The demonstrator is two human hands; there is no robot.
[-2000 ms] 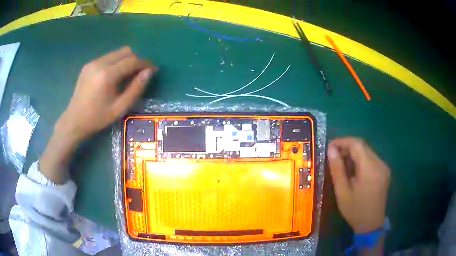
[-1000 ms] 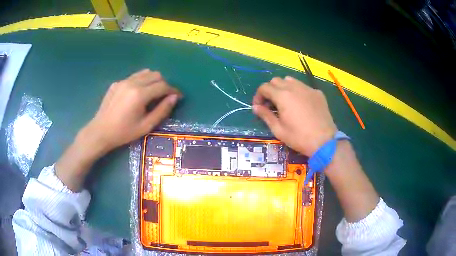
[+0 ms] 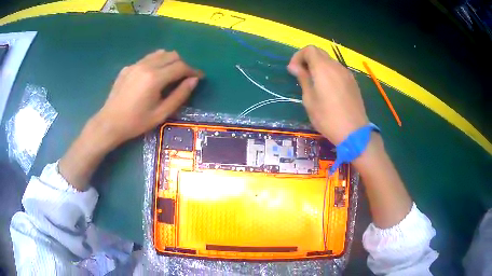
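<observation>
White thin cables (image 3: 270,96) lie curved on the green mat beyond the open orange tablet housing (image 3: 253,215). The main board (image 3: 278,153) runs along the housing's far edge. My right hand (image 3: 332,97) is over the mat beyond the housing's far right corner, right of the cables, thumb and forefinger pinched together; whether something thin is between them cannot be told. A blue wrist strap is on that wrist. My left hand (image 3: 151,91) hovers beyond the far left corner, fingers curled, with nothing visible in it.
Black tweezers (image 3: 339,55) and an orange stick (image 3: 383,94) lie near the yellow edge (image 3: 259,29). A blue wire (image 3: 253,47) lies beyond the cables. Bubble wrap (image 3: 148,215) is under the housing; a spare piece (image 3: 31,126) is at left.
My right hand has come from the housing's right side over the far mat, then moved a little farther from the housing. My left hand stays near the far left corner. The camera view has shifted.
</observation>
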